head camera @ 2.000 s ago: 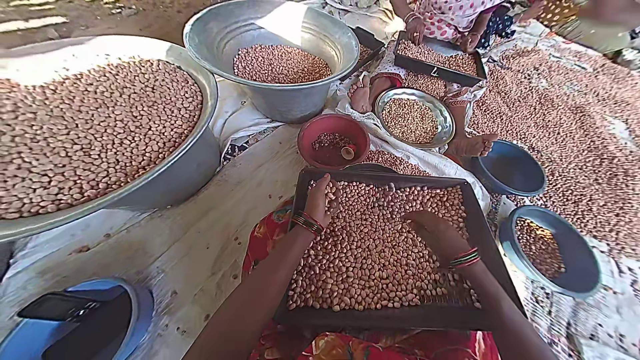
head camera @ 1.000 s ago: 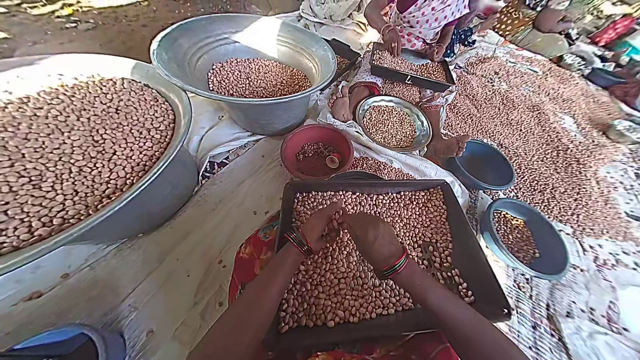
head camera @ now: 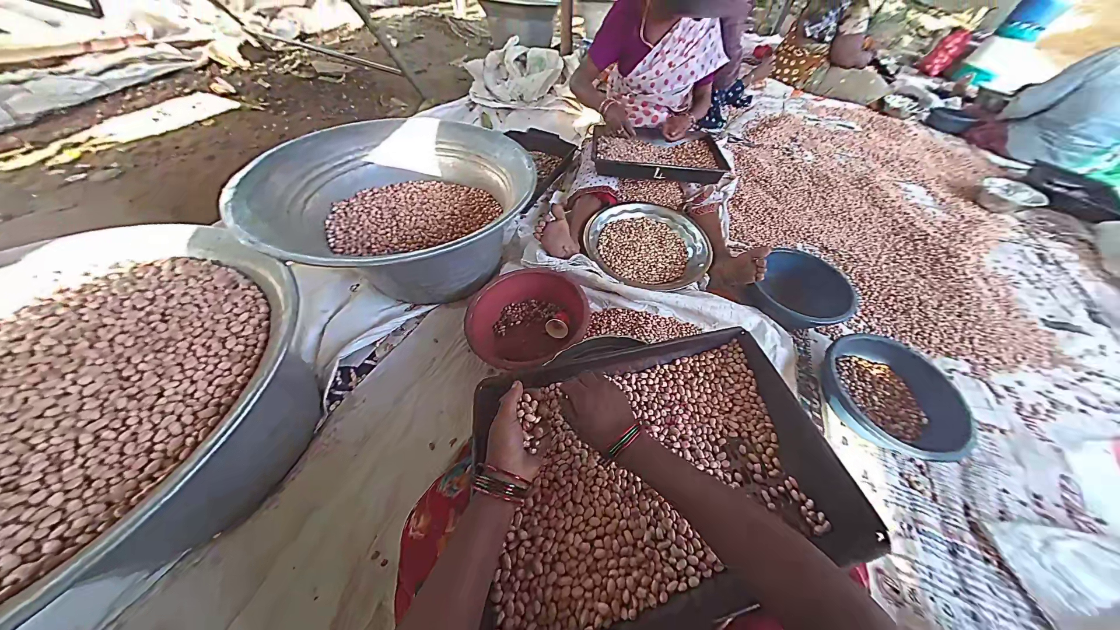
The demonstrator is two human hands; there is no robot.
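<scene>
A dark rectangular tray (head camera: 805,437) full of shelled nuts or seeds (head camera: 604,516) rests over my lap, on red patterned cloth. My left hand (head camera: 512,437) is at the tray's far left corner, fingers raised and partly curled, with several nuts against its palm side. Just right of it, my right hand (head camera: 598,409) lies palm down on the nuts near the far rim, its fingertips hidden. Bangles circle both wrists. Beyond the tray's far left corner stands a red bowl (head camera: 528,289) with some dark pieces and a small round cup-like thing in it.
Two large metal basins (head camera: 293,367) (head camera: 437,284) of nuts stand at left. Facing me, a person (head camera: 665,61) works at another tray (head camera: 662,173), with a steel plate (head camera: 647,284) in front. Two blue-grey bowls (head camera: 805,289) (head camera: 949,437) stand at right, by nuts spread on sheets (head camera: 866,219).
My hands were together over the tray's middle a second ago; now they are apart near its far left corner. The view has tipped up, showing more background.
</scene>
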